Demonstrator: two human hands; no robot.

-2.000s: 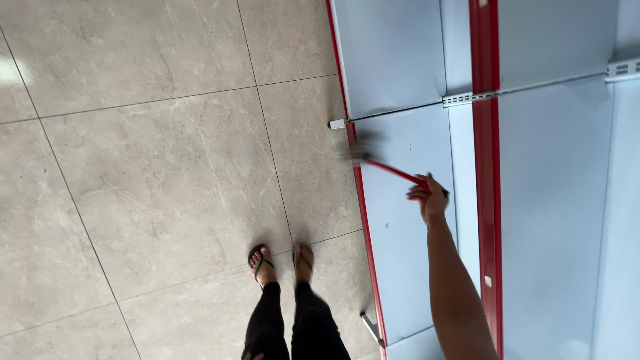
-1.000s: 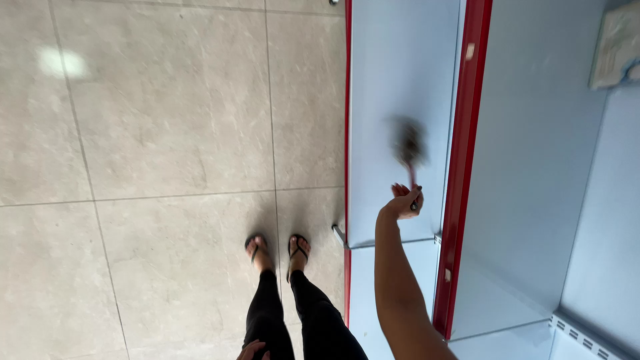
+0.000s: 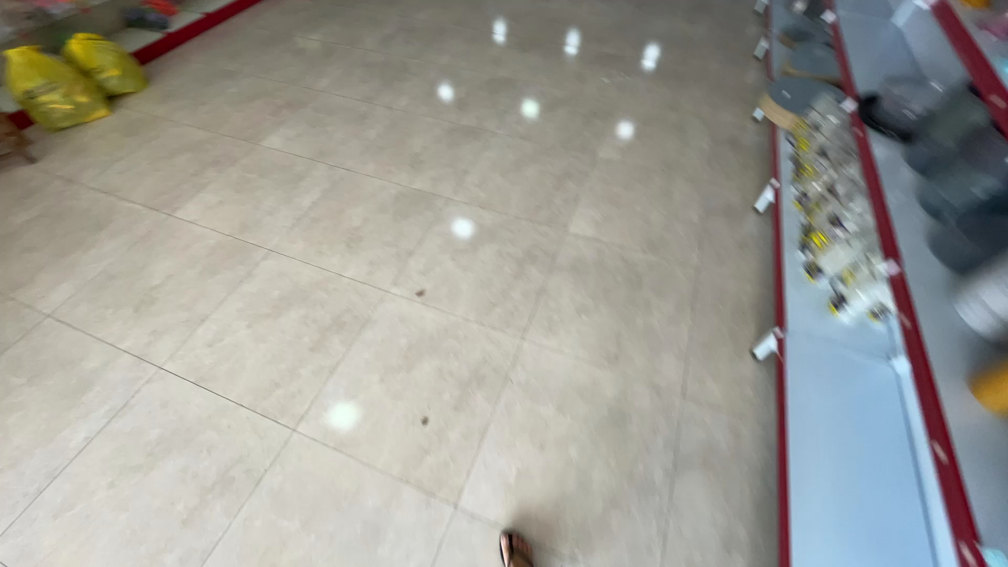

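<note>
Neither my left hand nor my right hand shows in the head view now, and the red-handled brush is out of sight too. Along the right side runs a light-blue metal shelf (image 3: 854, 465) with a red front edge. Many small clear items with yellow parts (image 3: 835, 213) lie packed on its far stretch; blur hides what they are. Beyond them sits a round grey-topped item (image 3: 799, 94). One sandalled foot (image 3: 516, 547) is at the bottom edge of the view.
Dark rounded wares (image 3: 961, 181) stand on the shelf farther right. White brackets (image 3: 765, 345) stick out from the lower shelf's front edge into the aisle. Yellow plastic bags (image 3: 55, 87) rest on the tiled floor (image 3: 354, 315) by the left shelving.
The view has swung up and along the aisle. My right hand, which was moving a red-handled brush over the shelf, has gone out of view with it.
</note>
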